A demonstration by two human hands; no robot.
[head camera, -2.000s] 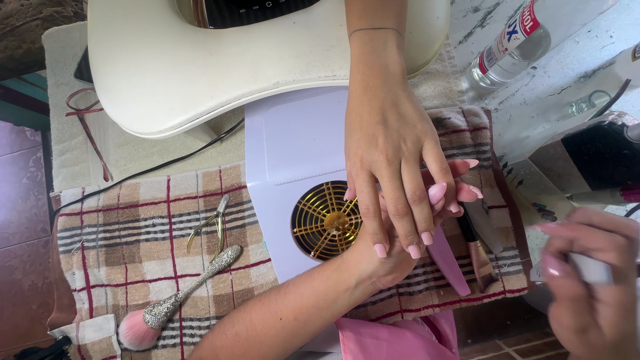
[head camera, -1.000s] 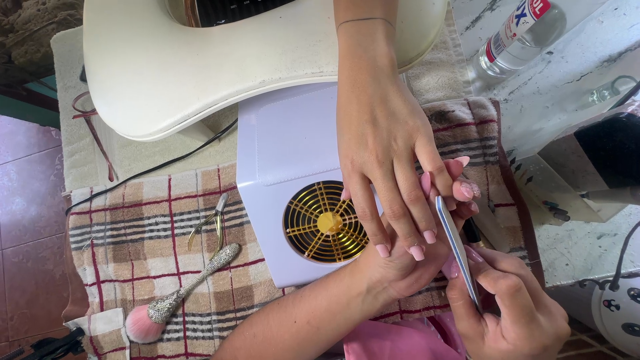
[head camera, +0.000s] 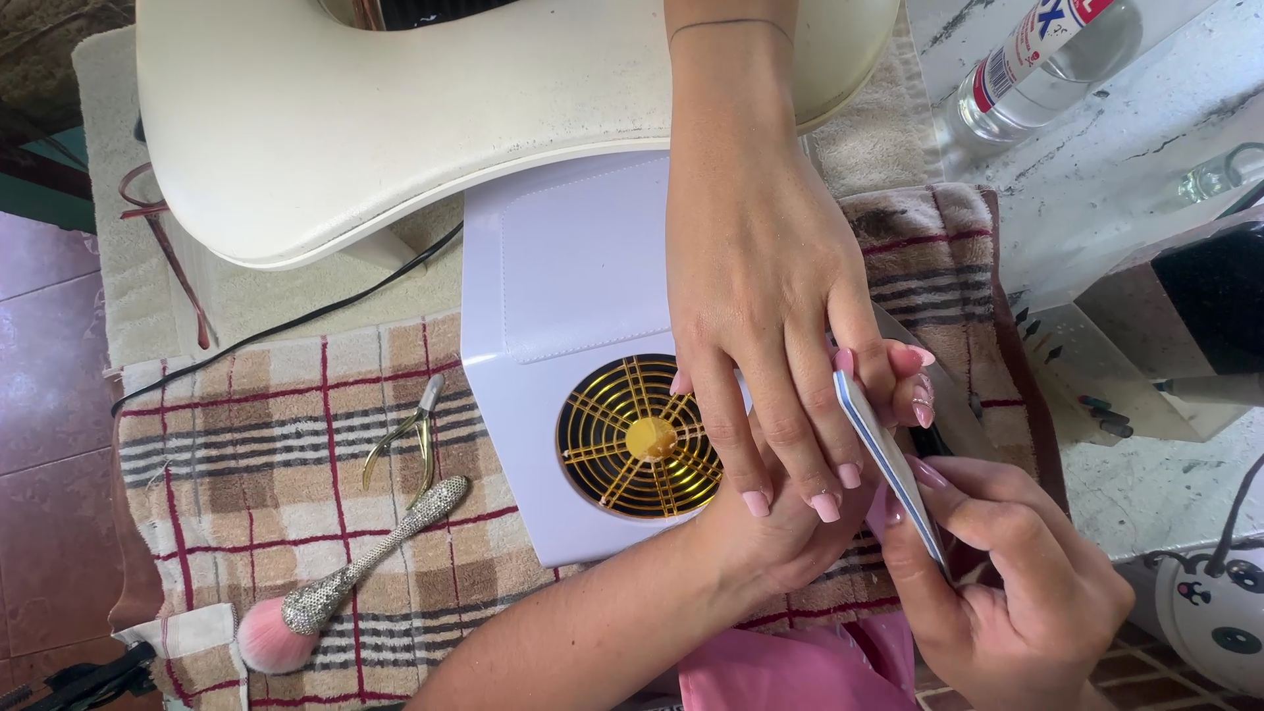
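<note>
My right hand (head camera: 997,583) pinches a nail file (head camera: 894,464) with pale faces and a blue core, its upper end against a pink nail of another person's hand (head camera: 770,286). That hand reaches down from the top, palm down, with light pink nails. My left hand (head camera: 790,528) lies beneath it and holds its fingers, partly hidden by them. Below and left of the hands is a lilac nail dust collector (head camera: 583,267) with a gold and black fan grille (head camera: 637,434).
A white armrest (head camera: 415,109) spans the top. On the plaid towel (head camera: 286,434) lie metal cuticle nippers (head camera: 420,430) and a pink brush with a glittery handle (head camera: 346,578). A clear bottle (head camera: 1037,74), organizer (head camera: 1096,365) and black cord (head camera: 316,316) surround the work.
Two seconds ago my right hand was blurred at the right edge; it has come left to the other person's fingers. The file now touches a nail there. My left hand keeps its hold.
</note>
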